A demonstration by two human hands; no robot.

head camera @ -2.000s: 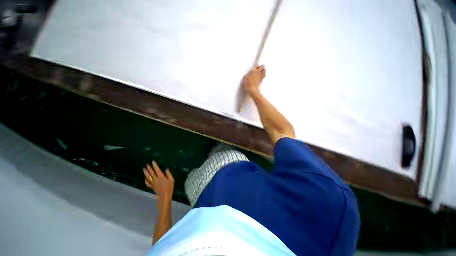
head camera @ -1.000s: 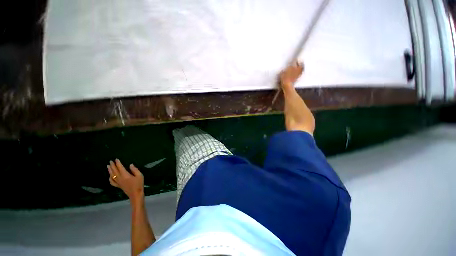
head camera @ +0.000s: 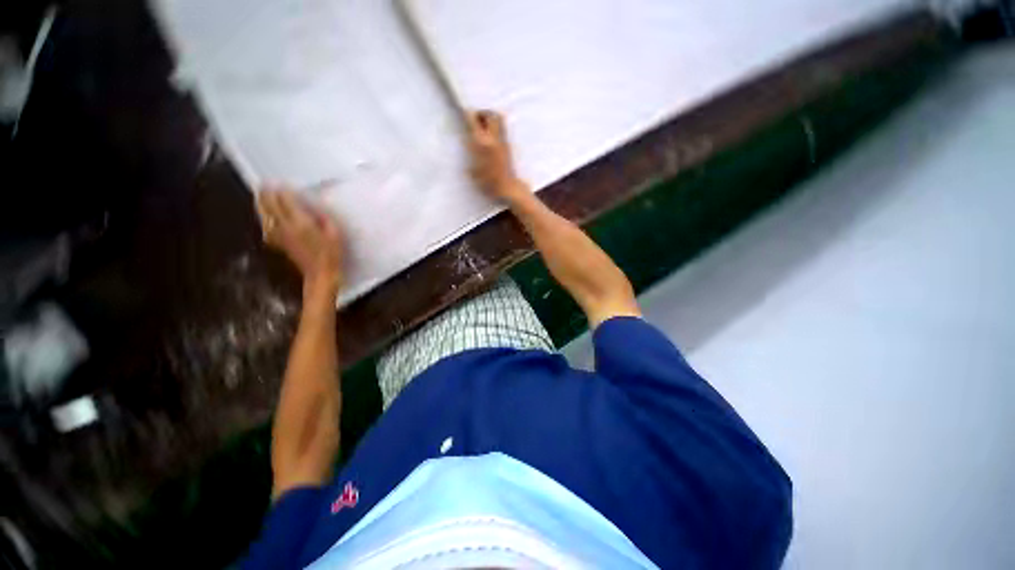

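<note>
A large white sheet [head camera: 601,72] lies on the dark-brown table, with its corner in front of me. My right hand [head camera: 490,150] is closed around the near end of a long thin ruler [head camera: 426,47], which runs over the sheet up to the top edge of the picture. My left hand [head camera: 301,232] is on the sheet's left edge near the corner, fingers bent over the edge. It is blurred, and whether it pinches the sheet cannot be told.
The worn brown table edge [head camera: 657,156] runs slantwise along the sheet's near side, with a green area [head camera: 712,212] below it. Pale floor [head camera: 868,334] is at the right. Blurred clutter, with a small white piece [head camera: 75,413], is at the left.
The view has turned and moved to the sheet's left end. My left hand has come up from beside my body onto the sheet's edge. My right hand still holds the ruler.
</note>
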